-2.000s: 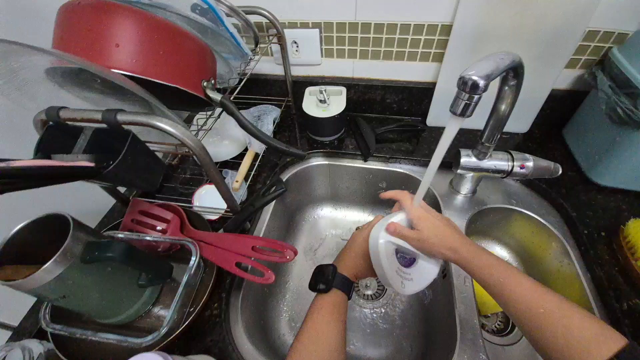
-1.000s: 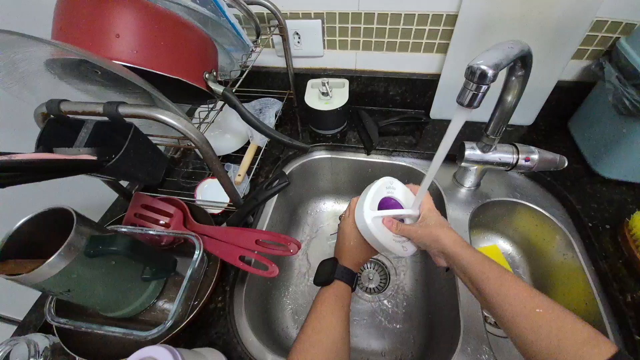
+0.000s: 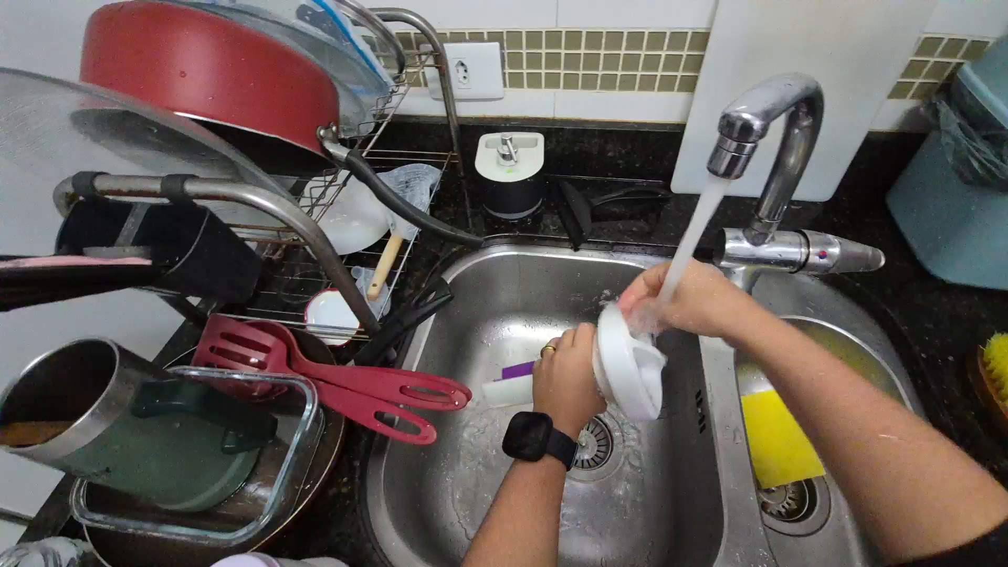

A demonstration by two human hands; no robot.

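Observation:
My left hand [image 3: 568, 374], with a ring and a black watch, grips a white plastic piece [image 3: 630, 366] with a raised rim or handle, tilted over the sink basin. What is probably its other part, white and purple [image 3: 516, 382], shows just left of that hand. My right hand [image 3: 685, 299] is at the upper edge of the white piece, its fingertips partly hidden by water. A running stream [image 3: 694, 228] falls from the chrome faucet [image 3: 776, 134] onto the right fingers and the piece. Below lies the basin's drain strainer [image 3: 592, 445].
The smaller basin at right holds a yellow sponge [image 3: 780, 437]. Red slotted utensils [image 3: 339, 386] reach over the sink's left edge from a glass dish [image 3: 197, 535]. A wire rack with a red pan [image 3: 213, 71], a soap dispenser [image 3: 510, 177] and a bluish bin [image 3: 949, 189] stand around.
The white piece has turned, so its purple-marked face no longer shows toward me. My right hand has moved up to its upper edge, under the stream.

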